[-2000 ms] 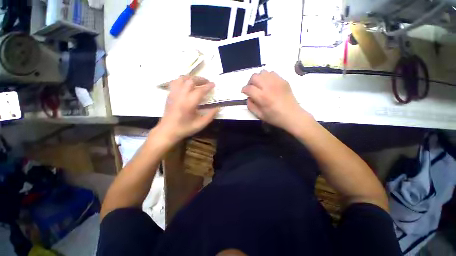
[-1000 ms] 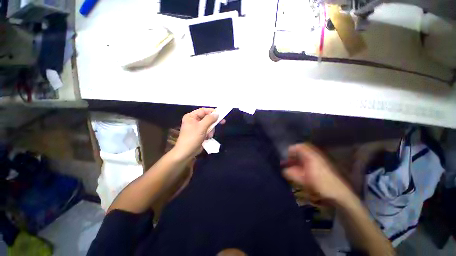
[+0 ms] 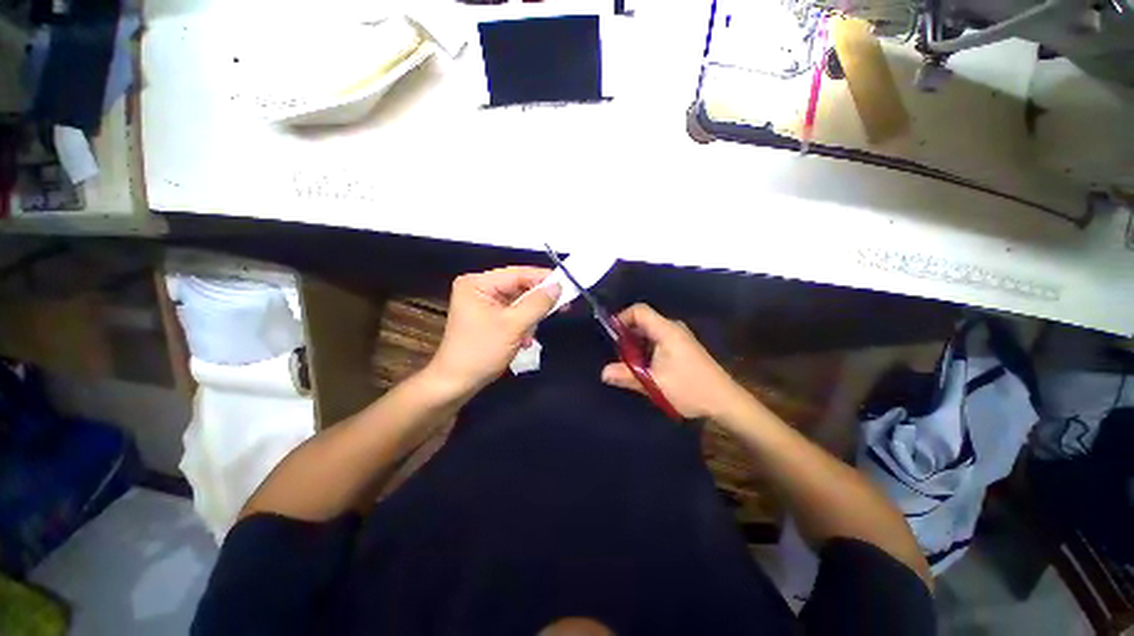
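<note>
My left hand (image 3: 489,326) pinches a small white piece (image 3: 582,276) over my lap, just below the table's front edge. A white end also hangs below its fingers. My right hand (image 3: 665,360) holds red-handled scissors (image 3: 637,363) by the loops. The blades point up and left and lie at the white piece; whether they are cutting cannot be told. A dark patch piece (image 3: 542,60) lies flat on the white table (image 3: 410,186). Folded white strips (image 3: 361,93) lie to its left.
The sewing machine bed (image 3: 771,99) is at upper right, with a tan strip (image 3: 871,81) and a thin red item (image 3: 815,93). White cloth (image 3: 243,416) hangs from a box at lower left. Grey-white cloth (image 3: 951,447) hangs at lower right.
My hands have left the table top and are over my lap. My right hand has come back from lower right with the scissors, beside the white piece. The view has shifted.
</note>
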